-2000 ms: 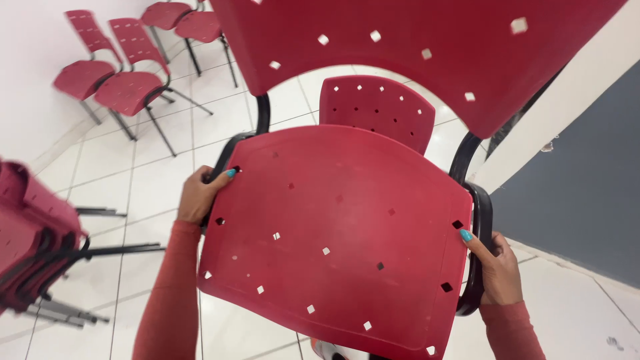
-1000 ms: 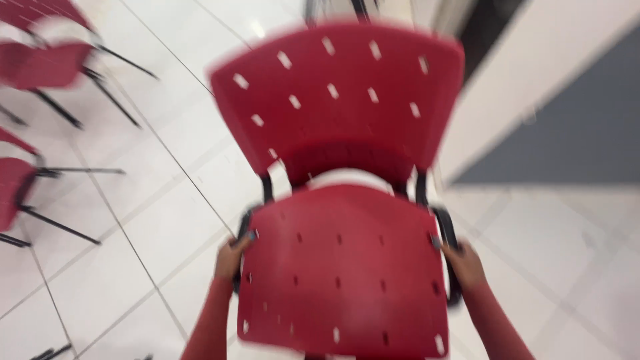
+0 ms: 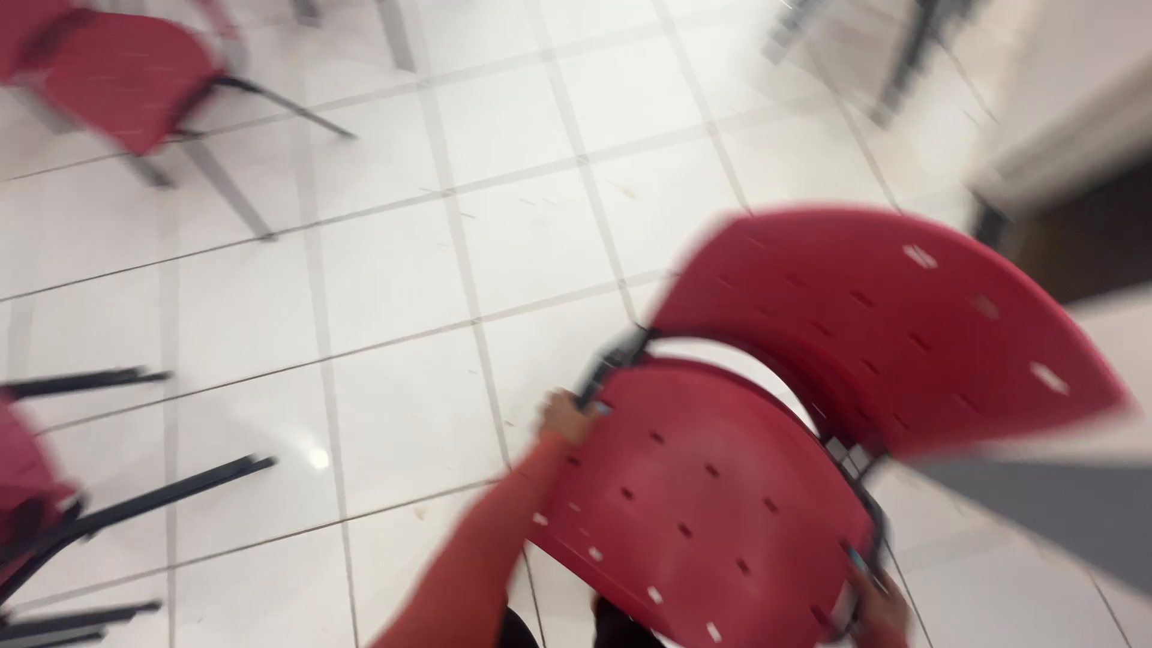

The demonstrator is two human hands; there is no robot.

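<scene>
A red plastic chair seat with small diamond-shaped holes lies low and right of centre, its perforated backrest reaching to the upper right. My left hand grips the seat's left side edge by the black frame. On the opposite side, my right hand holds the seat edge and frame near the bottom of the view. Both thumbs rest on top of the seat. The fingers under it are hidden, and motion blur softens the picture.
Another red chair stands at the upper left on white floor tiles. Red chairs with dark legs show at the left edge. More dark legs are at the upper right. A blurred dark-sided object is at the right edge.
The view has swung strongly. The held chair now appears lower right and turned clockwise in the picture, with both hands still on its seat sides.
</scene>
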